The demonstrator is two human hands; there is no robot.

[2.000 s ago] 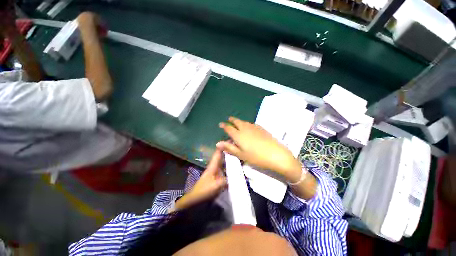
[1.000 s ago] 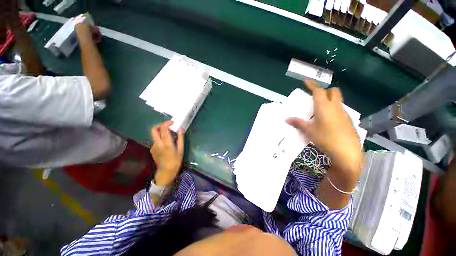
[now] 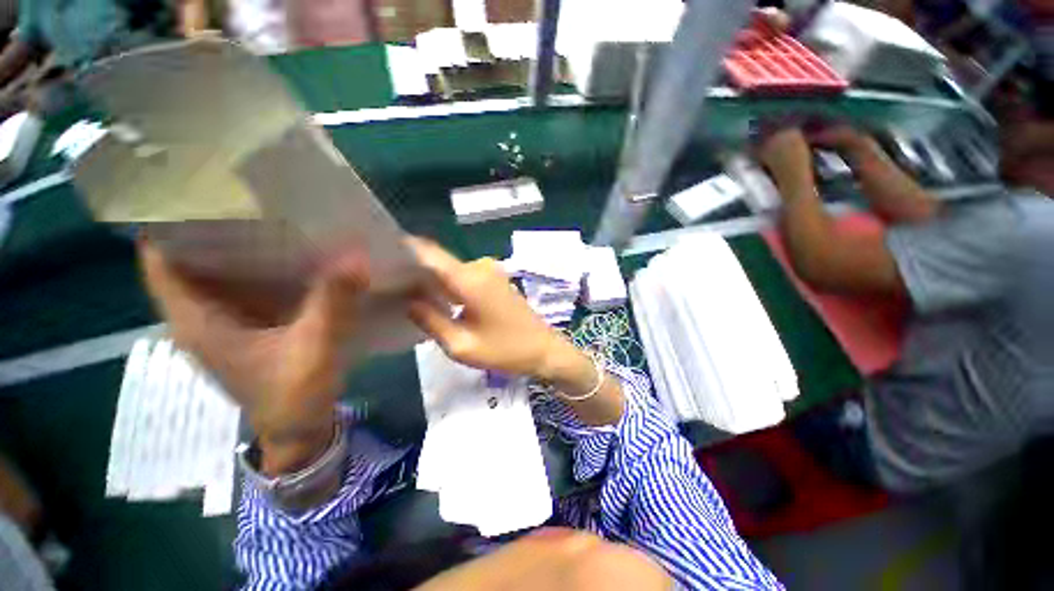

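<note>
A folding carton [image 3: 191, 110] is held up close to the camera, large, tilted and blurred, its open end showing yellowish inside. My left hand [image 3: 266, 346], blurred, grips it from below. My right hand [image 3: 491, 318] has its fingers on the carton's lower right end; the fingertips are partly hidden. Flat white carton blanks [image 3: 491, 468] overlap in a pile below my right hand. Erected white boxes [image 3: 173, 427] stand side by side at the left.
Small white blocks [image 3: 549, 260] and tangled rubber bands [image 3: 610, 335] lie beyond the blanks. A spare carton stack [image 3: 711, 341] is at right. One box [image 3: 497, 200] lies past the pale rail, near a grey post [image 3: 665, 127]. A person works at a red mat [image 3: 850, 289].
The view has swung to the right. My left hand has left the box row and now holds a carton up. My right hand has moved from the blanks to that carton.
</note>
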